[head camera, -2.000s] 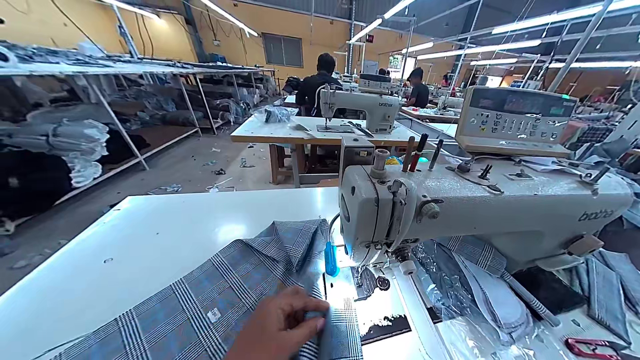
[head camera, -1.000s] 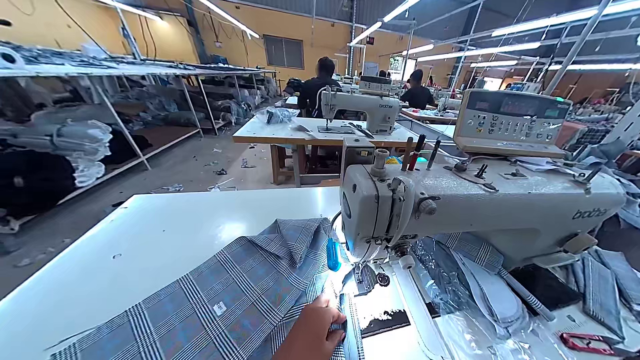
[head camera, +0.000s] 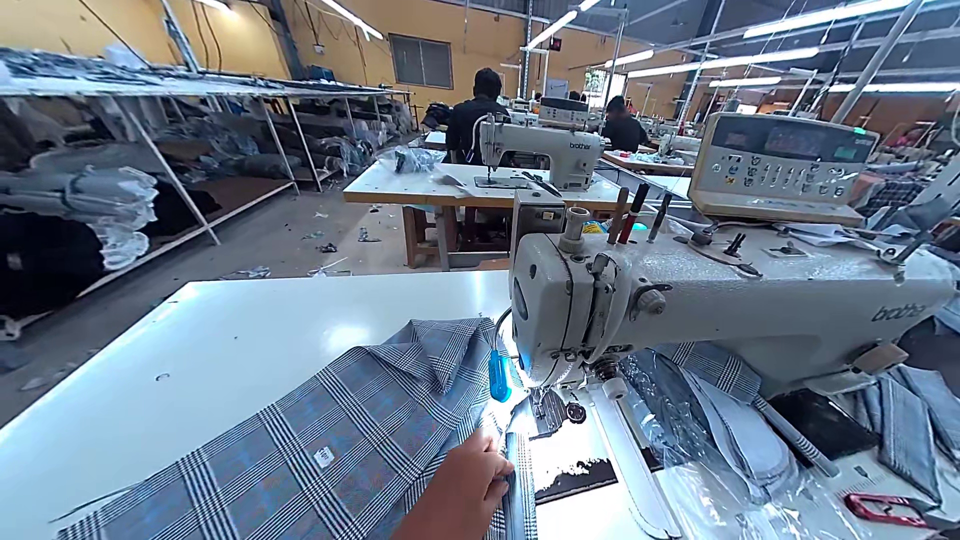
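My left hand comes in from the bottom edge, its fingers curled and pinching the grey plaid fabric beside a narrow folded strip. The cloth lies spread over the white table to the left, with a small pale sticker on it. Just above my fingers are the presser foot and needle area of the Brother sewing machine, brightly lit. A blue-cased lamp hangs left of the needle. My right hand is out of view.
Plastic-wrapped pieces and folded plaid pieces lie under and right of the machine arm, near red-handled thread snips. A control panel stands behind. Farther off are another sewing machine, seated people and shelves of fabric at left.
Two seconds ago my left hand lay lower on the cloth; a second ago its index finger pointed toward the presser foot. Now the fingers are curled in.
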